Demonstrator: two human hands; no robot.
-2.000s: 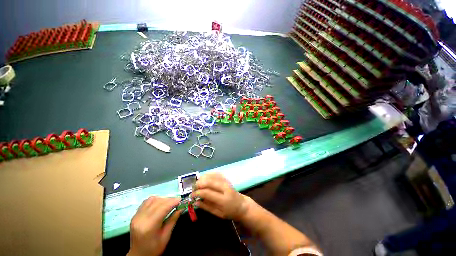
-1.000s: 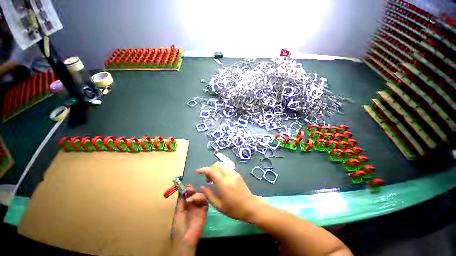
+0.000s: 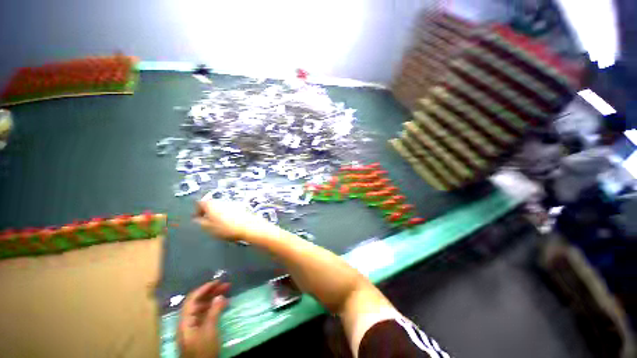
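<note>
The view is blurred. My right hand point(image 3: 229, 222) reaches over the near left side of the silver-white frame pile point(image 3: 272, 126), fingertips bunched; whether they hold anything is unclear. My left hand point(image 3: 202, 318) is low, right of the cardboard sheet point(image 3: 77, 294), fingers apart and seemingly empty, partly cut off by the bottom edge. The small dark fixture point(image 3: 285, 291) sits on the near bench edge, beside my right forearm. A row of red-green units point(image 3: 77, 235) stands along the cardboard's far edge. Loose red-green board assemblies point(image 3: 367, 187) lie right of the pile.
Tall stacked loaded trays point(image 3: 482, 105) stand at right. A loaded tray point(image 3: 70, 78) is far left, with part of a pale roll point(image 3: 4, 127) at the left rim. White scraps point(image 3: 176, 301) lie near the cardboard. A small red tag point(image 3: 302, 73) is behind the pile.
The view has swung right. The red-green unit seen in my left hand is no longer there, and the row reaches the cardboard's right corner. My right hand has moved to the pile's near left side.
</note>
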